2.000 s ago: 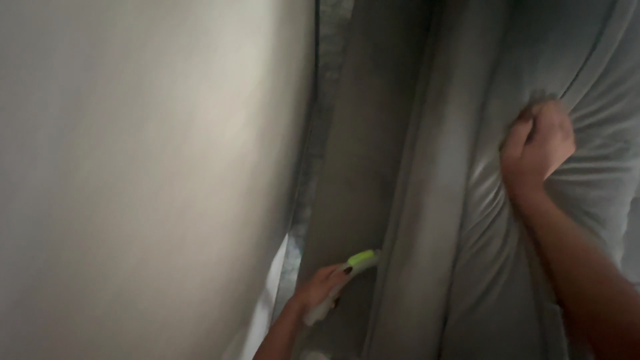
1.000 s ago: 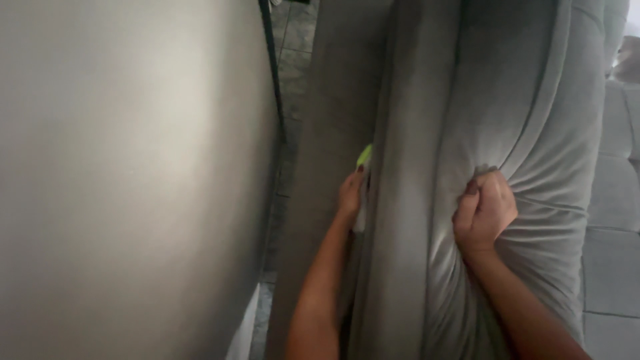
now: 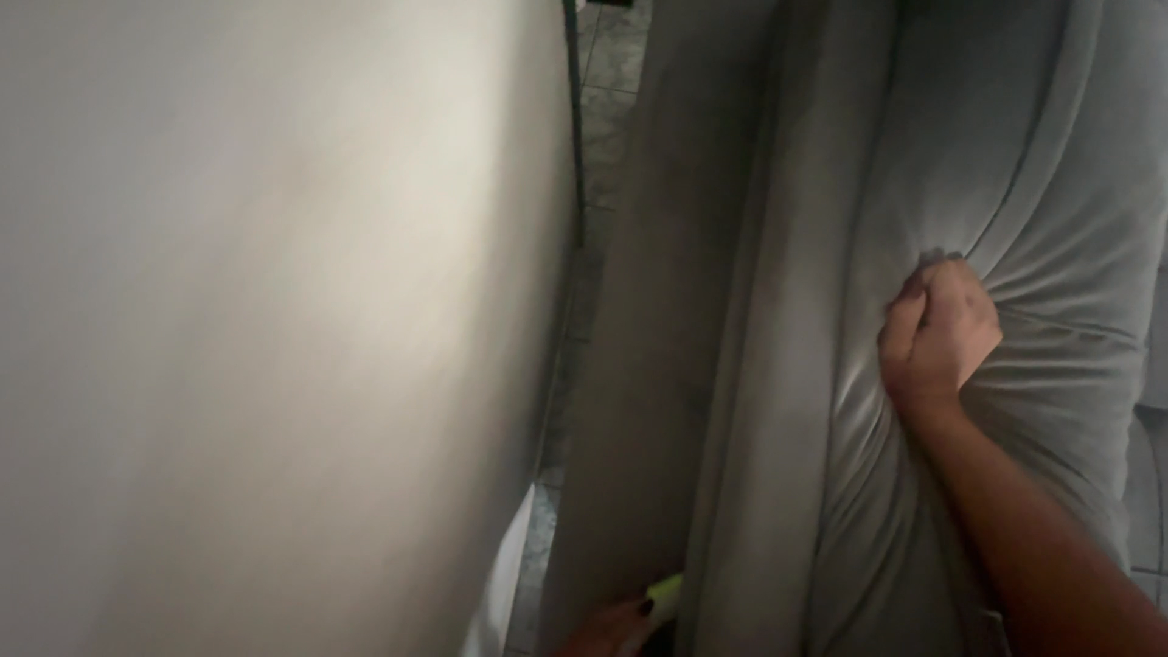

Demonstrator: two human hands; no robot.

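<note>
My right hand (image 3: 944,333) is closed on the gathered grey fabric of a sofa cushion (image 3: 1049,274), and creases spread out from its fist. Low in the view, my left hand (image 3: 613,628) holds a small yellow-green object (image 3: 665,598) against the back side of the grey upholstered sofa (image 3: 794,301). Most of that hand and the rest of the object are cut off by the lower edge or lost in shadow, so its exact kind cannot be told.
A large pale wall or panel (image 3: 274,319) fills the left side. Grey floor tiles (image 3: 607,137) show in a narrow gap between it and the sofa. Something white (image 3: 504,575) stands at the gap's lower end. More tiles lie at the right edge.
My left hand, with the yellow-green object, has moved down along the sofa's back side since one second ago. My right hand keeps its grip on the cushion fabric.
</note>
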